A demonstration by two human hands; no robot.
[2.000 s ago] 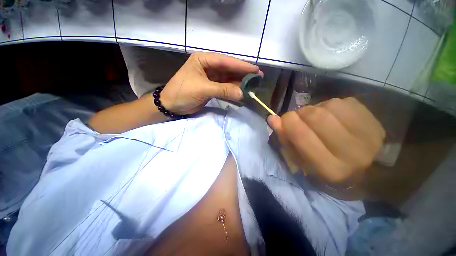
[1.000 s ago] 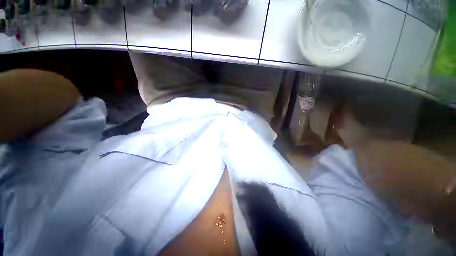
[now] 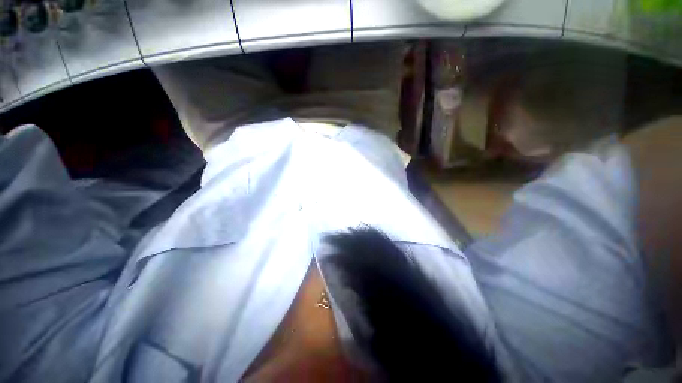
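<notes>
Neither hand shows. Only part of my right forearm is in view, blurred and cut off at the right edge. My left sleeve shows at the left edge, with no hand. Nearest in front is the white bowl (image 3: pixel 462 6), cut off by the top edge, on the white cloth (image 3: pixel 295 21) with dark lines. Several small dark pieces (image 3: pixel 36 16) stand in a row at the top left, blurred. No cap or stick can be seen.
A bright green thing (image 3: pixel 655 6) lies at the top right, cut off. The table edge curves across the top. Below it are a dark space at left and a blurred pale object (image 3: pixel 446 123) under the table.
Both hands, the dark cap and the stick have left the picture. The view has shifted, so the bowl and table now sit higher and more is cut off.
</notes>
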